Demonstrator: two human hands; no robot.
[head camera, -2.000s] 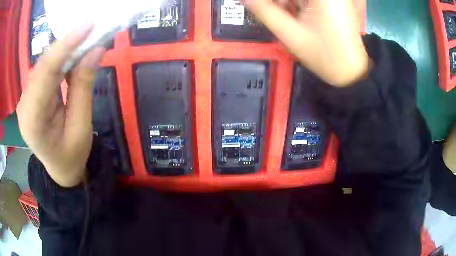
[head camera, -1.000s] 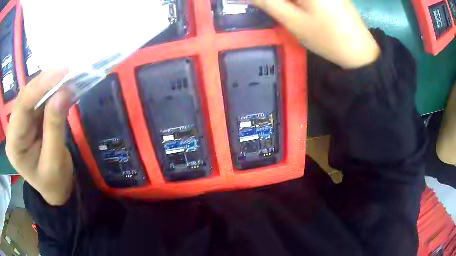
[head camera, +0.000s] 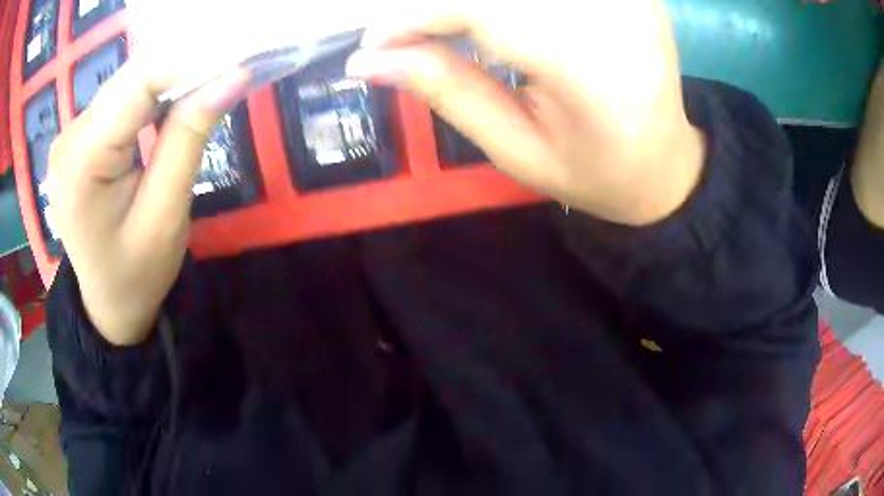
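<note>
A glaring white label sheet (head camera: 242, 29) is near the top of the view, its lower edge curled and greyish. My left hand (head camera: 136, 184) pinches its lower left edge between thumb and fingers. My right hand (head camera: 572, 107) has thumb and fingertips at the sheet's right part; glare hides the exact contact. Below and behind the hands lies a red foam tray (head camera: 359, 201) with black open-backed phones; one phone (head camera: 334, 131) shows a white label among silver parts, blurred. My hands and the sheet cover much of the tray.
Another red tray with phones (head camera: 63, 82) is at the far left. The green table (head camera: 766, 63) shows at the upper right. Another person's arm (head camera: 870, 165) is at the right edge. A pile of red trays (head camera: 853, 407) is at the lower right, low down.
The view has shifted, and the tray shows higher up in it. My right hand has come down and left to the sheet, from over the tray's upper phones.
</note>
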